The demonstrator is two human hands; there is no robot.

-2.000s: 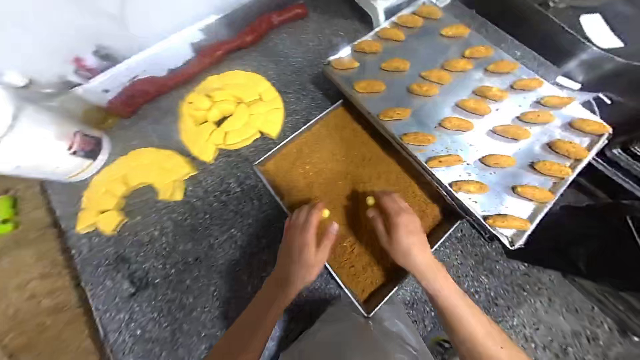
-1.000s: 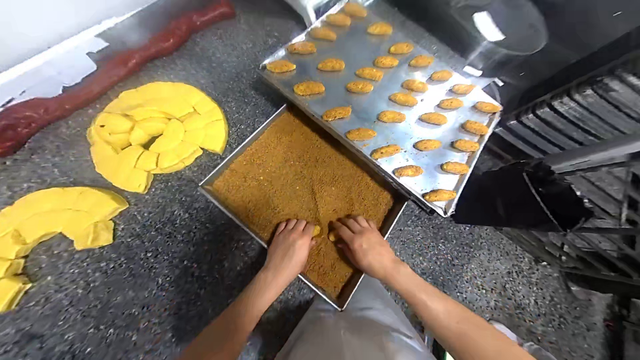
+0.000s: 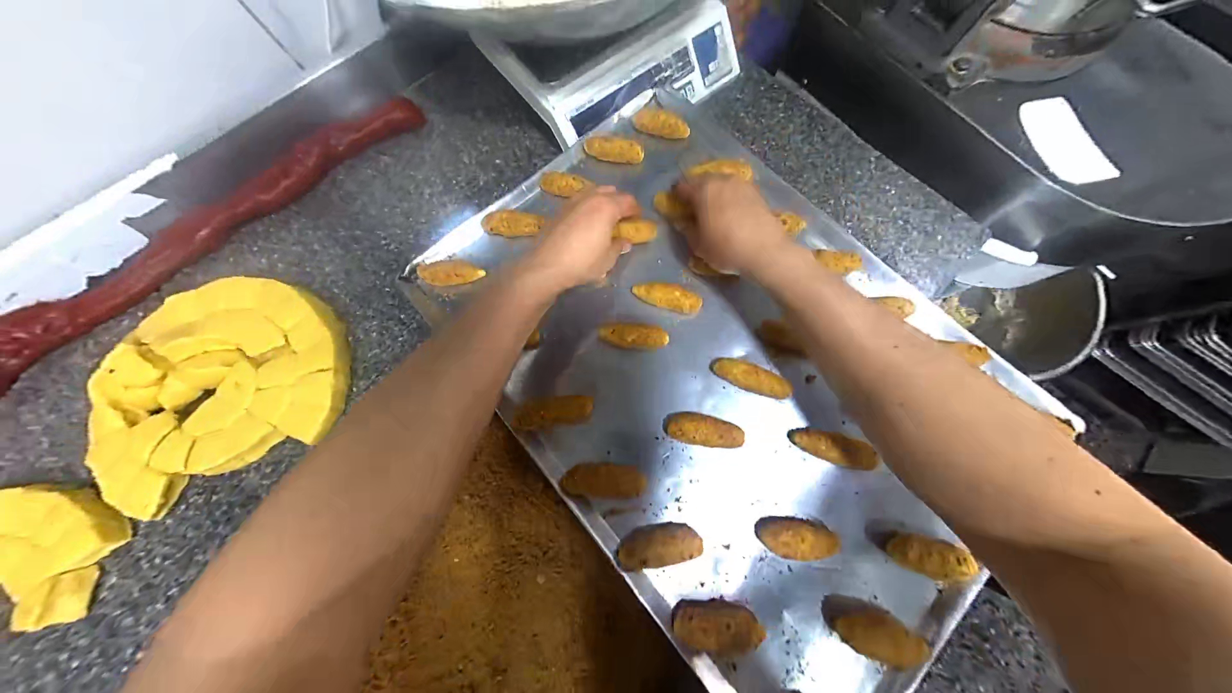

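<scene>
Both hands are over the far part of a metal baking tray (image 3: 693, 385) that bears rows of crumb-coated oval dough pieces (image 3: 751, 377). My left hand (image 3: 587, 236) has its fingers on one coated piece (image 3: 635, 231). Just right of it, my right hand (image 3: 722, 217) pinches another coated piece (image 3: 669, 205) at its fingertips. Under the near left edge of the tray lies a pan of brown crumbs (image 3: 510, 577), partly hidden by my left forearm. Yellow dough cut into pieces and laid in a coil (image 3: 289, 375) rests on the counter, with more yellow dough (image 3: 58, 539) nearer me.
A long red wrapped roll (image 3: 241, 202) lies along the wall at the left. A scale (image 3: 616, 77) carrying a large bowl (image 3: 529, 10) stands beyond the tray. To the right are a metal bowl (image 3: 1039, 318) and stacked dark trays (image 3: 1174, 366).
Both hands have moved from the crumb pan to the far part of the baking tray, with coated pieces at their fingers. The view has shifted toward the tray.
</scene>
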